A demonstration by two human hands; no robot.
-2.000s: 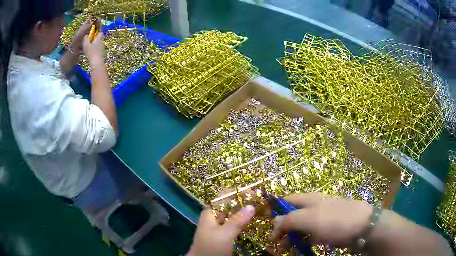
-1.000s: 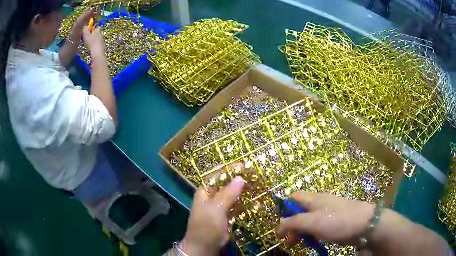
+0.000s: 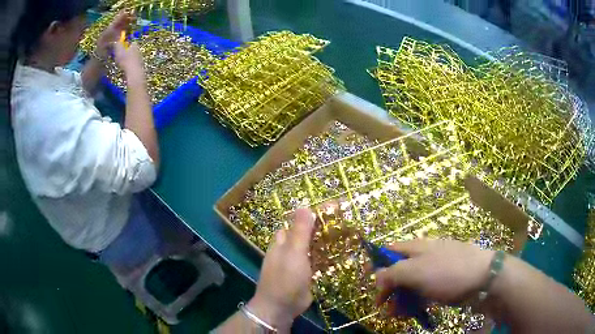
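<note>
My left hand (image 3: 287, 271) grips the left part of a gold sprue frame (image 3: 346, 179), thumb on top. The frame is held tilted over the cardboard box (image 3: 274, 151), with rows of shiny plated parts (image 3: 398, 186) between its bars. My right hand (image 3: 434, 271) is closed around blue-handled side cutters (image 3: 386, 256). Their dark jaws point left at the frame's middle, near my left fingertips; whether they touch a part is not clear. Loose cut parts (image 3: 326, 147) in mixed gold and silver cover the box floor.
Stacked gold frames (image 3: 267, 88) lie beyond the box at the left. Heaped frames (image 3: 483, 117) lie beyond it at the right. A seated person in a white shirt (image 3: 78, 150) works with orange cutters (image 3: 122, 39) over a blue bin (image 3: 163, 112). More gold frames (image 3: 585, 261) show at the right edge.
The sprue frame was lower and flatter two seconds ago; it has risen and shifted to the right. My left hand has turned more upright. The cutters remain in my right hand.
</note>
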